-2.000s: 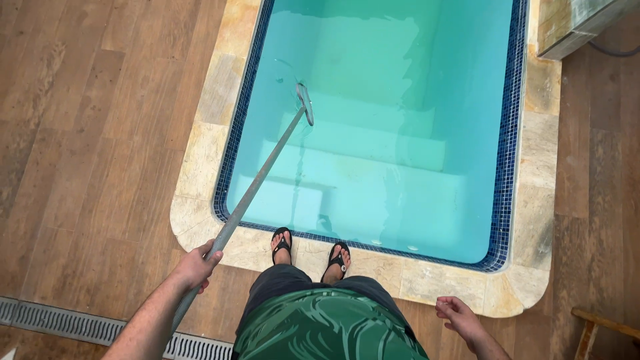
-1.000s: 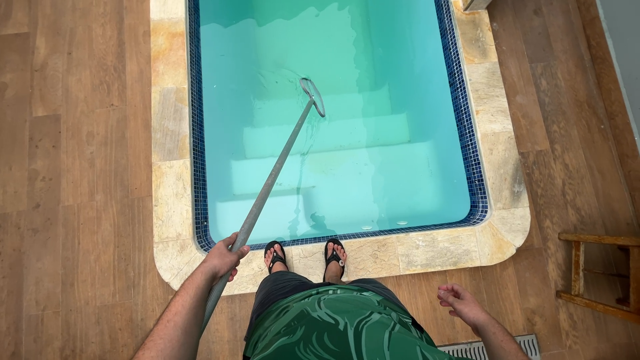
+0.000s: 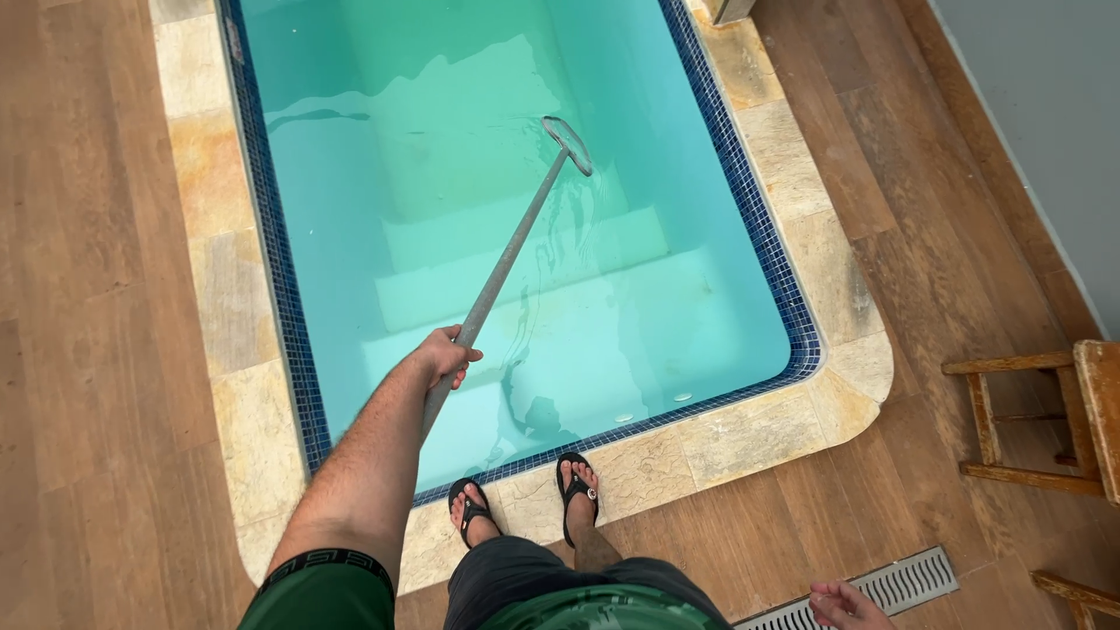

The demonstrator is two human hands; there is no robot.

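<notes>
My left hand [image 3: 451,355] is closed around a long grey pole [image 3: 512,249] that reaches out over the swimming pool [image 3: 542,341]. At the far end of the pole, a skimmer net's oval frame [image 3: 567,146] is at the water surface, right of the middle of the pool. The lower end of the pole is hidden behind my left forearm. My right hand [image 3: 844,604] hangs low at the bottom edge of the view, near the floor drain, with its fingers loosely curled and nothing seen in it; part of it is cut off.
My feet in black flip-flops [image 3: 575,499] stand on the stone coping [image 3: 639,472] at the pool's near edge. Blue mosaic tile [image 3: 801,341] lines the rim. A slotted drain grate [image 3: 906,582] crosses the wood-look floor, and a wooden stool [image 3: 1032,360] stands at right beside a grey wall.
My left hand has moved forward over the water with the pole, and the net frame has swung to the right across the pool. The view has shifted and turned.
</notes>
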